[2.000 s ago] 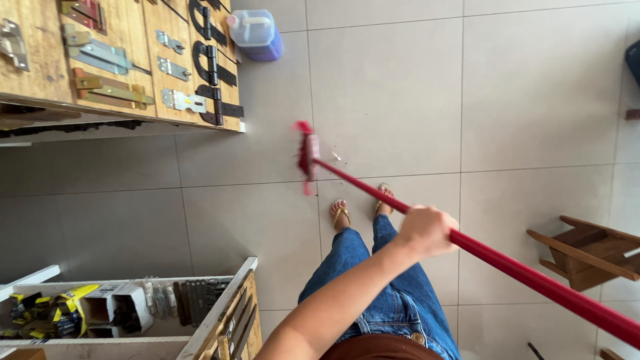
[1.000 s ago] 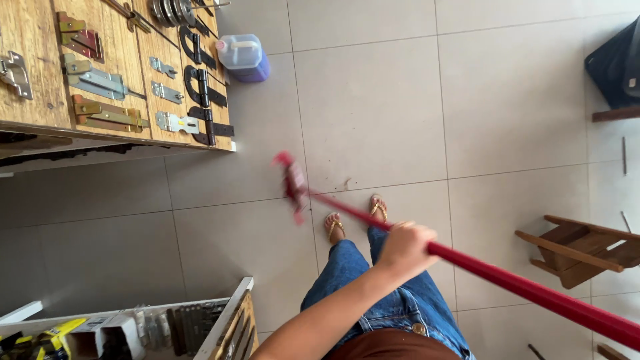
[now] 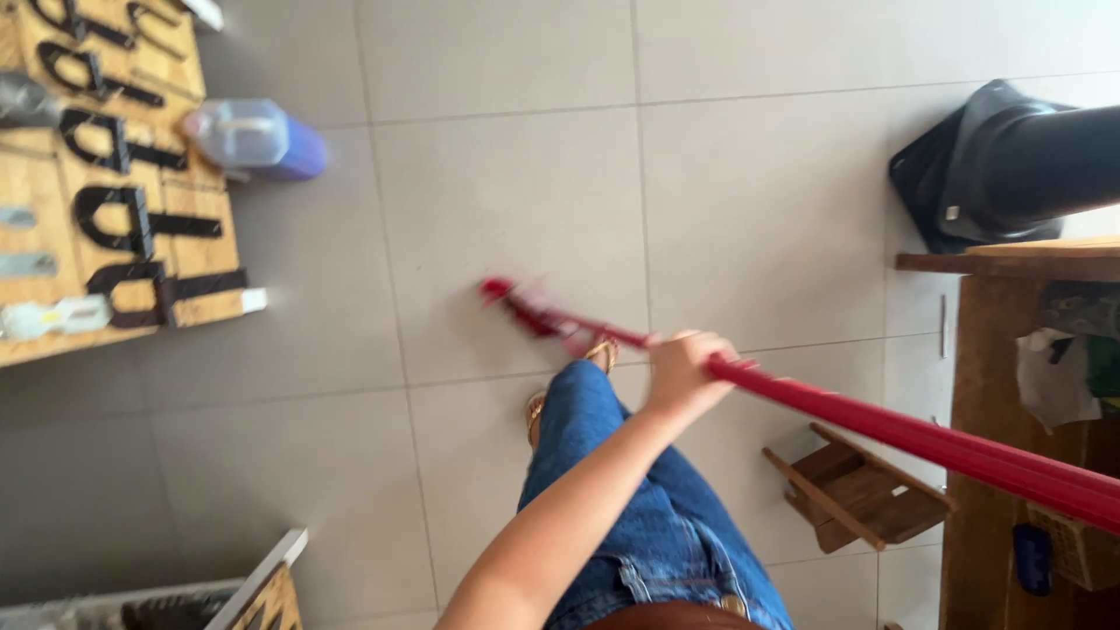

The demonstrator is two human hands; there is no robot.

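My left hand is closed around the red handle of a broom. From the hand, the handle runs down to the blurred red broom head, which is at the floor just ahead of my sandalled feet. Toward the right edge the handle rises out of view. My right hand is not visible. Whether any debris lies by the bristles is too blurred to tell.
A jug of purple-blue liquid stands beside a wooden board of latches and hinges. At right are a black traffic cone, a small wooden folding stool and wooden shelving. A white-edged display frame is at lower left.
The view has shifted right, bringing in more of the cone and the shelving. The broom head is now closer to my feet, and one foot has stepped forward.
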